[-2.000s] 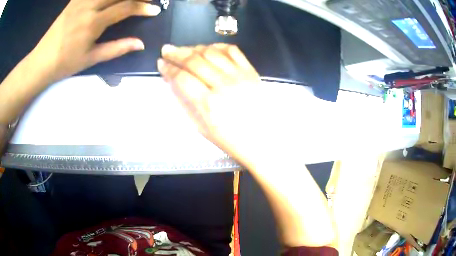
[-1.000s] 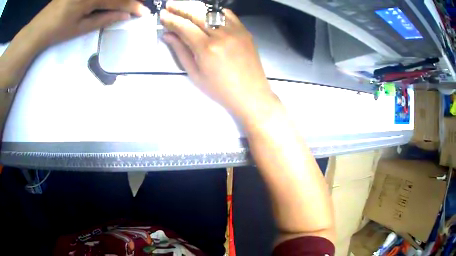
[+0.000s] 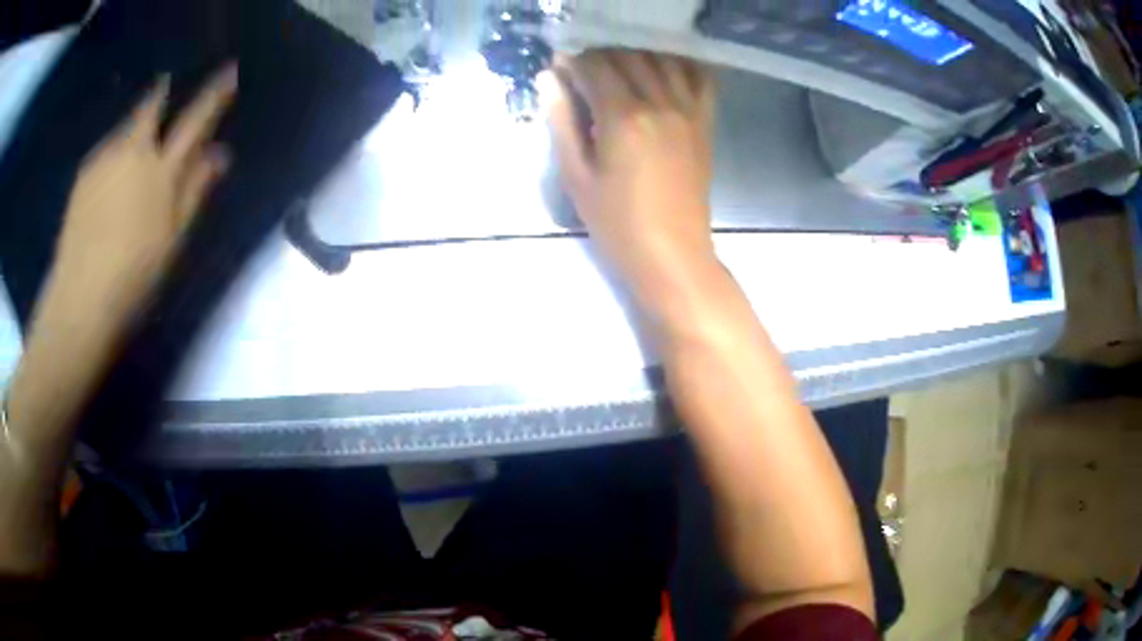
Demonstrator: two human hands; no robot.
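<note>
A black fabric panel (image 3: 269,119) lies over the left side of the machine table and reaches to its front edge. My left hand (image 3: 138,200) is blurred and lies on this panel with its fingers spread; whether it grips the fabric is unclear. My right hand (image 3: 639,150) is on the metal machine bed (image 3: 764,157), just right of the presser foot and needle area (image 3: 524,94). Its fingers are bent and its fingertips are washed out by the lamp glare. No fabric shows under my right hand.
The machine head with a lit blue display (image 3: 908,30) is at the upper right. Red-handled and dark tools (image 3: 983,157), a green clip (image 3: 983,222) and a blue tray (image 3: 1031,257) are at the right. The ruler edge (image 3: 413,432) runs along the front; cardboard boxes (image 3: 1077,482) stand beyond.
The black panel has moved out from under the needle area to the left, uncovering the bed. My left hand has moved down and left onto it. My right hand has moved slightly right.
</note>
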